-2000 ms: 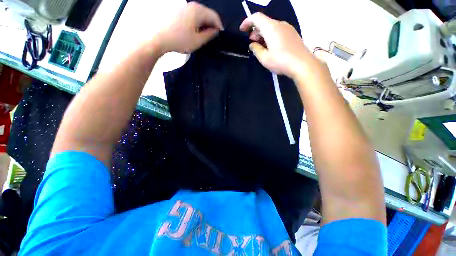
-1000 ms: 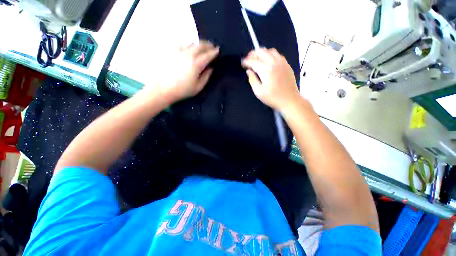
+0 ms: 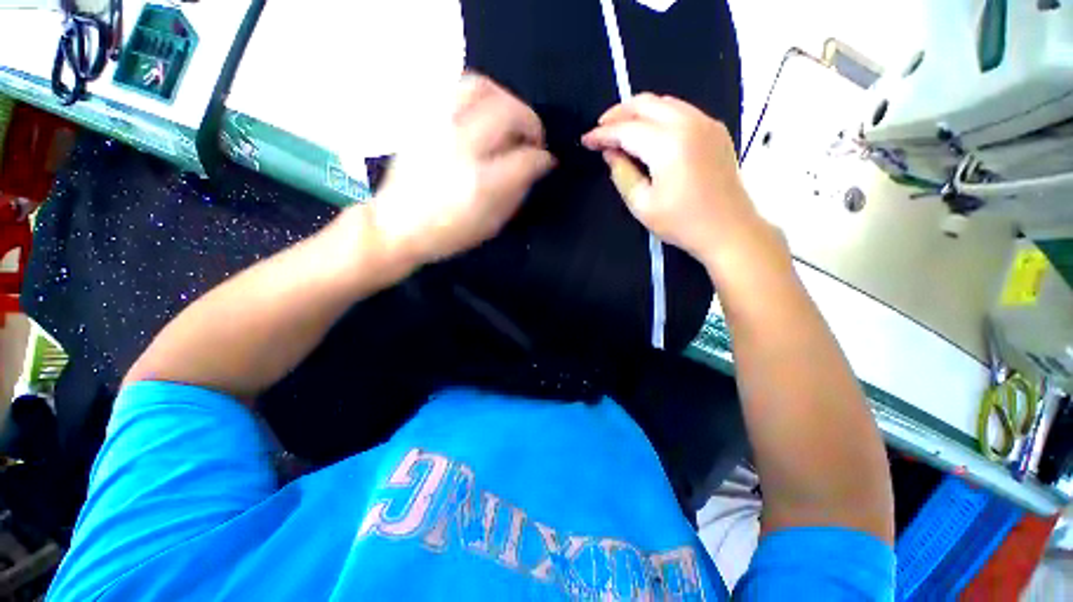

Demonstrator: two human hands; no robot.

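A black fabric panel (image 3: 565,259) lies plain side up across the white table's front edge and hangs down to my lap. A thin white strip (image 3: 658,294) runs lengthwise along its right side, passing under my right hand. My left hand (image 3: 488,165) is over the panel's left part, fingertips curled together at the cloth. My right hand (image 3: 671,159) is just to the right, thumb and fingertips close together at the cloth. The fingertips of both hands nearly meet. A pinched fold between them is too dark to make out.
The cream sewing machine head (image 3: 1000,94) stands at the upper right. Yellow-green-handled scissors (image 3: 1007,414) lie at the right table edge, above a blue basket (image 3: 955,541). Dark-handled scissors (image 3: 80,53) and a green tray (image 3: 155,53) are upper left. Glittery dark cloth (image 3: 141,235) hangs at left.
The panel has shifted on the table. Both hands have moved along it, first towards me and then slightly away, and their fingertips are now closer together. The view has shifted slightly.
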